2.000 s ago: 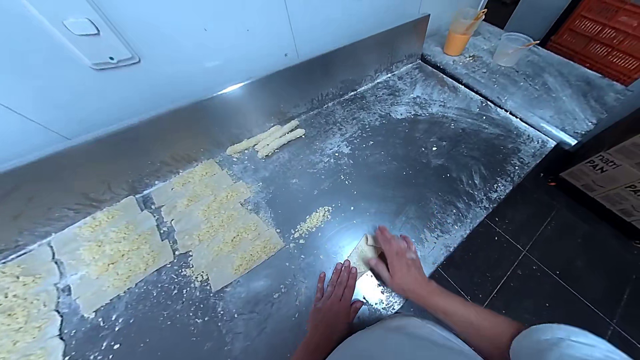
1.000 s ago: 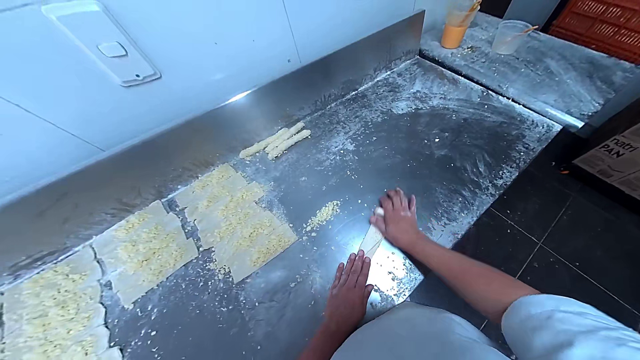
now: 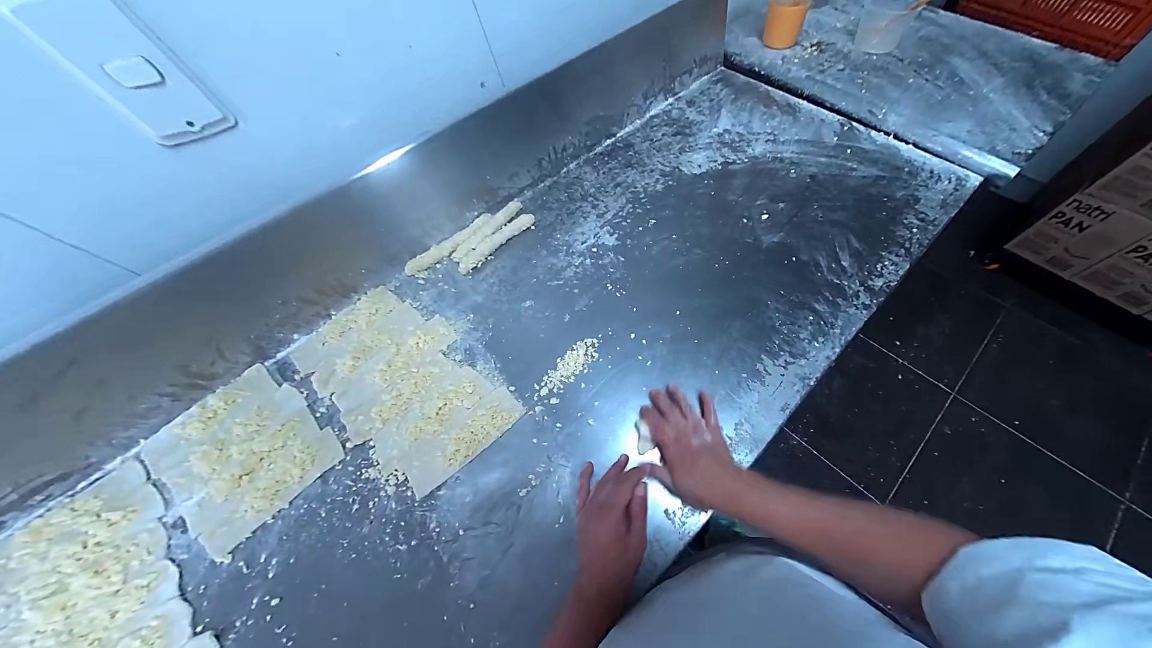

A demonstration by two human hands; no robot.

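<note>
A small piece of dough [image 3: 644,437] shows at the fingers of my right hand [image 3: 691,450], which lies over it on the floured steel table; most of the piece is hidden. Just left of it, my left hand [image 3: 615,517] reaches toward the same spot, its fingers a little apart, and whether it touches the dough is unclear. A small heap of grated cheese-like crumbs [image 3: 570,366] lies beyond my hands. Flat dough pieces sprinkled with crumbs [image 3: 423,387] spread over the left of the table, with another sheet [image 3: 256,454] beside them. Several crumb-coated sticks [image 3: 481,238] lie near the backsplash.
The steel backsplash [image 3: 432,166] runs along the wall. On a second floured counter [image 3: 936,76] stand a cup of orange liquid [image 3: 786,22] and a clear plastic cup [image 3: 880,25]. An orange crate [image 3: 1071,20] is behind, and printed paper packages [image 3: 1093,229] sit right, above the dark tiled floor.
The pale strip of dough between my hands is now mostly covered by my right hand. My two hands have come closer together.
</note>
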